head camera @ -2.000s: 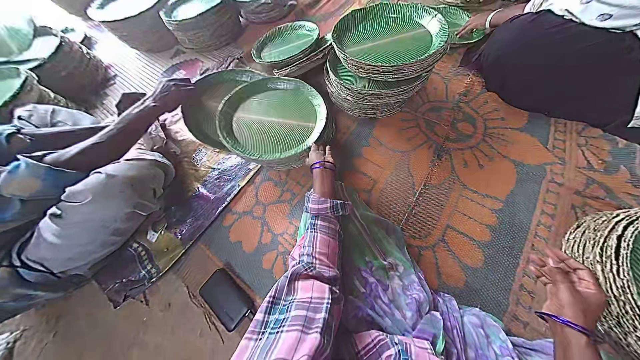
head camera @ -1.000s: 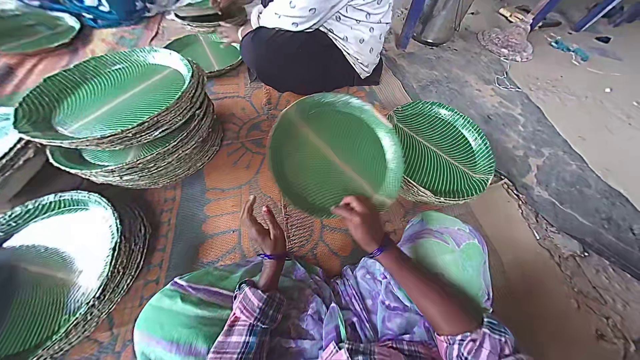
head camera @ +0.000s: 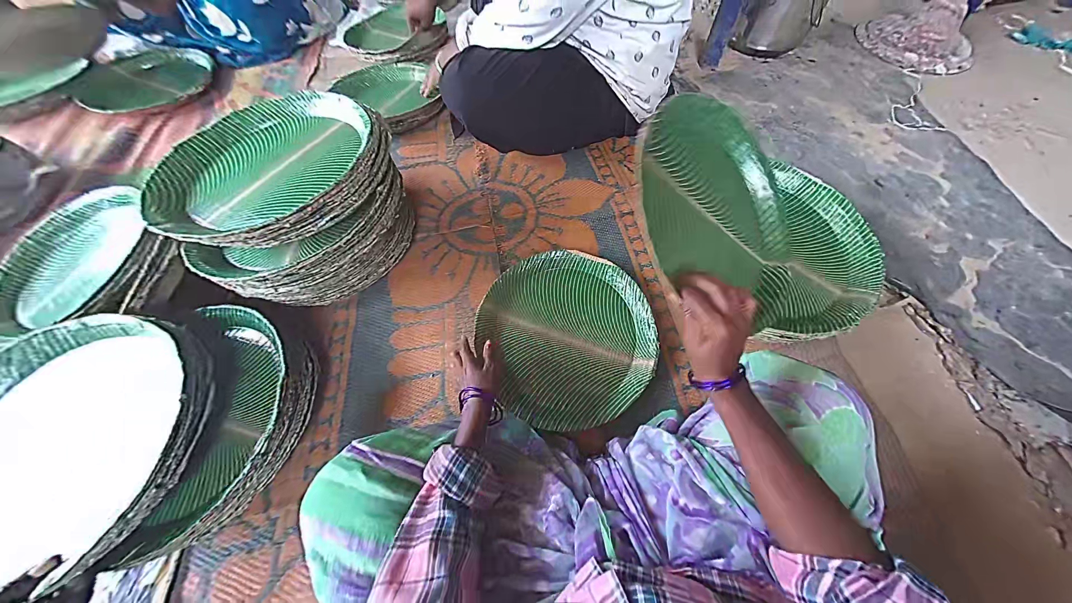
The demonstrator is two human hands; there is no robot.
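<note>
A round green plate with a leaf pattern (head camera: 569, 339) lies on the mat in front of my lap. The spread fingers of my left hand (head camera: 477, 368) are at its left rim; whether they grip it I cannot tell. My right hand (head camera: 716, 322) holds a second green plate (head camera: 708, 184) by its lower edge, tilted up and slightly blurred. Behind that plate, on the right, rests a stack of the same plates (head camera: 829, 251), partly hidden.
Tall stacks of green plates (head camera: 268, 176) stand at the left, with more (head camera: 243, 419) near the lower left edge. A seated person in dark clothing (head camera: 536, 92) is ahead, a hand on plates (head camera: 389, 88). A metal vessel (head camera: 775, 25) stands behind.
The view has swung far to the right since the earliest frame. One second ago no plate lay between my hands; one lies there now, and my right hand holds a plate over the right stack.
</note>
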